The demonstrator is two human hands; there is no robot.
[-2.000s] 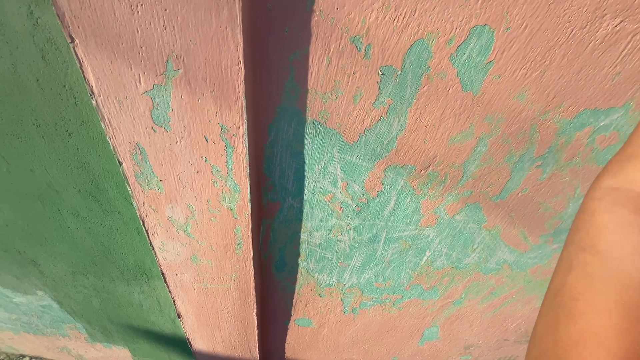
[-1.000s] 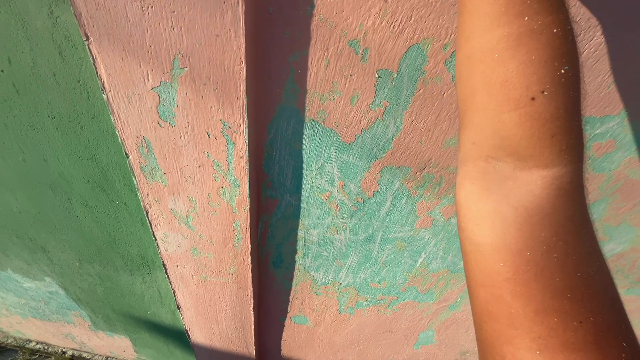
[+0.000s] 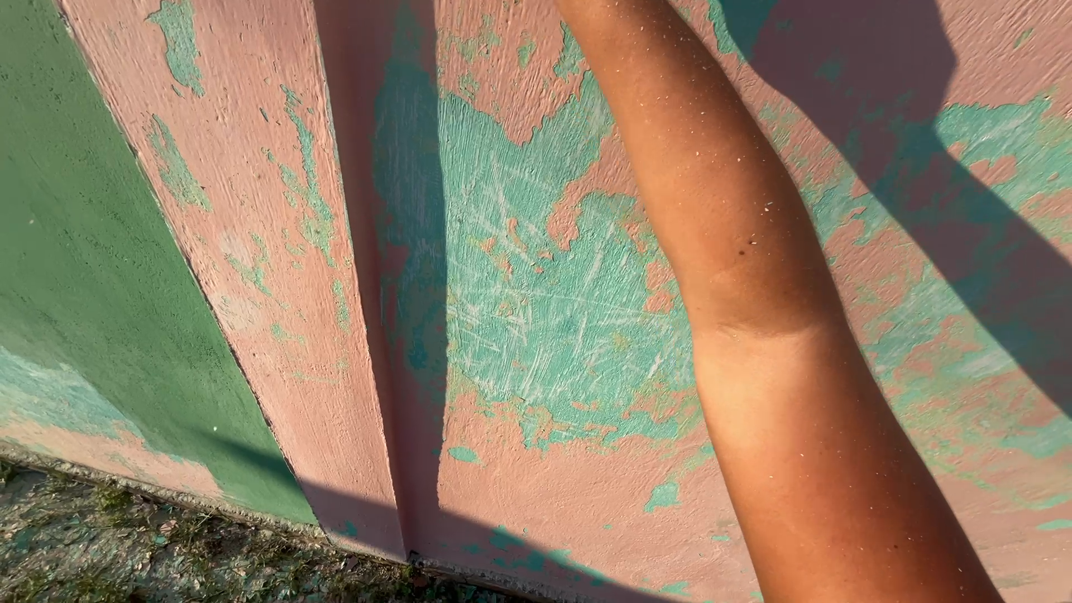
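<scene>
A bare arm, dusted with pale flecks, rises from the lower right and leaves the view at the top centre; its hand is out of frame, and which arm it is I cannot tell. Neither of my hands shows, so what they hold is hidden. Behind the arm stands a wall with flaking pink paint (image 3: 544, 502) over turquoise paint (image 3: 536, 335) marked with pale scratches. Left of it a pink pilaster (image 3: 276, 335) juts out, with turquoise patches on its face.
A green wall section (image 3: 100, 251) lies left of the pilaster. Along the wall's foot, at the lower left, runs ground with grass and paint flakes (image 3: 167, 544). Shadows fall across the wall at the right and along its base.
The arm has moved left from the right edge and now crosses the wall to the top centre. The view has shifted, showing more ground at the lower left.
</scene>
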